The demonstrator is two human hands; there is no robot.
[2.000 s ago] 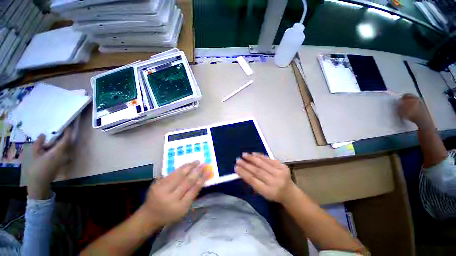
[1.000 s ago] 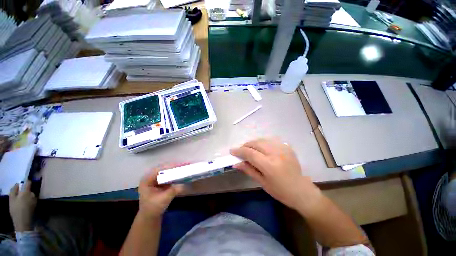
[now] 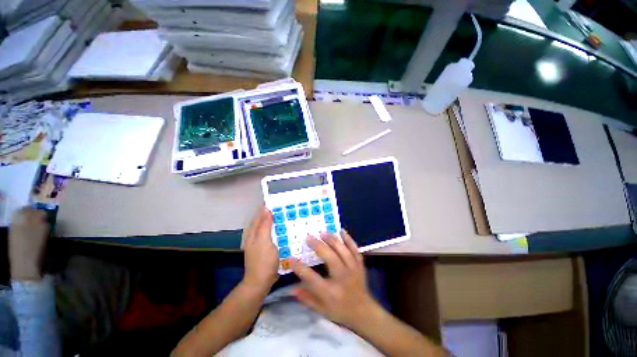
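The assembled calculator with writing tablet point(image 3: 370, 203) lies face up at the bench's front edge, its blue and white keys on the left and the dark panel on the right. Its grey display strip shows a digit at the right end. My left hand point(image 3: 261, 252) holds the calculator's left edge, thumb and fingers around the lower corner. My right hand point(image 3: 338, 274) is over the lower keys with fingers spread and fingertips on or just above them; it grips nothing.
Open halves with green boards point(image 3: 207, 125) are stacked behind left. A stylus point(image 3: 367, 142), white block point(image 3: 380, 109) and squeeze bottle point(image 3: 449, 86) stand behind. A white slab point(image 3: 108, 148) and another person's hand point(image 3: 29, 233) are left. A panel unit point(image 3: 534, 134) lies on cardboard right.
The calculator, seen edge-on a second ago, now lies face up with its display showing a digit. My right hand has moved from its edge to the keys. The view has shifted.
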